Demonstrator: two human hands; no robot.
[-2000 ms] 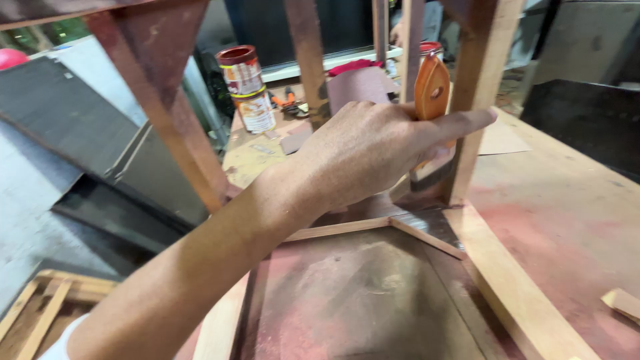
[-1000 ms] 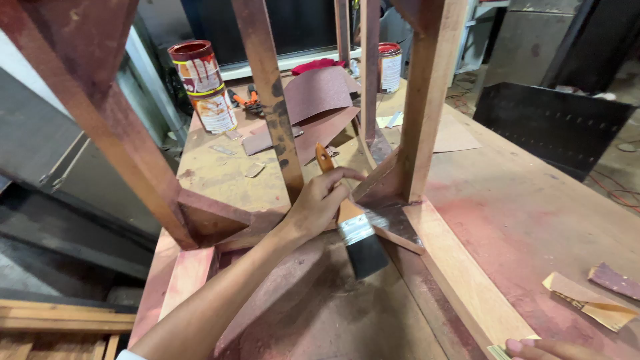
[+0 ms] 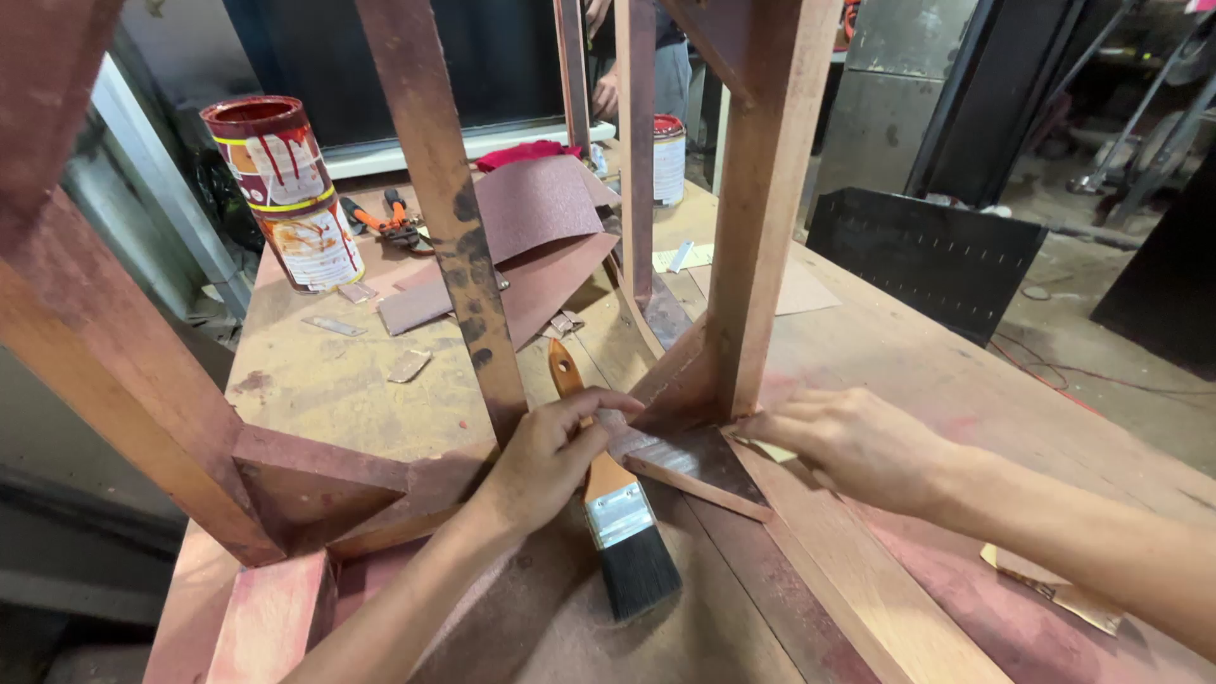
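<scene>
My left hand (image 3: 551,456) holds a paintbrush (image 3: 608,494) by its orange wooden handle, with the black bristles pointing down toward me. It rests at the lower rail of a reddish-brown wooden frame (image 3: 760,209). My right hand (image 3: 836,437) presses a small piece of sandpaper (image 3: 771,450) against the pale wooden rail (image 3: 845,579), near the foot of the upright. A thin wooden strip (image 3: 698,486) lies slantwise between the hands. Parts of the right fingertips and of the sandpaper are hidden.
Stacked paint cans (image 3: 285,195) stand at the back left beside orange-handled pliers (image 3: 389,223). Sandpaper sheets (image 3: 541,214) and another can (image 3: 668,161) lie or stand farther back. A folded sandpaper piece (image 3: 1054,589) is at right. Beyond the workbench (image 3: 950,427), a person's hand (image 3: 605,93) shows.
My right hand has moved from the near end of the pale rail up to the foot of the upright. My left hand still holds the brush, whose bristles hung behind the frame's corner earlier.
</scene>
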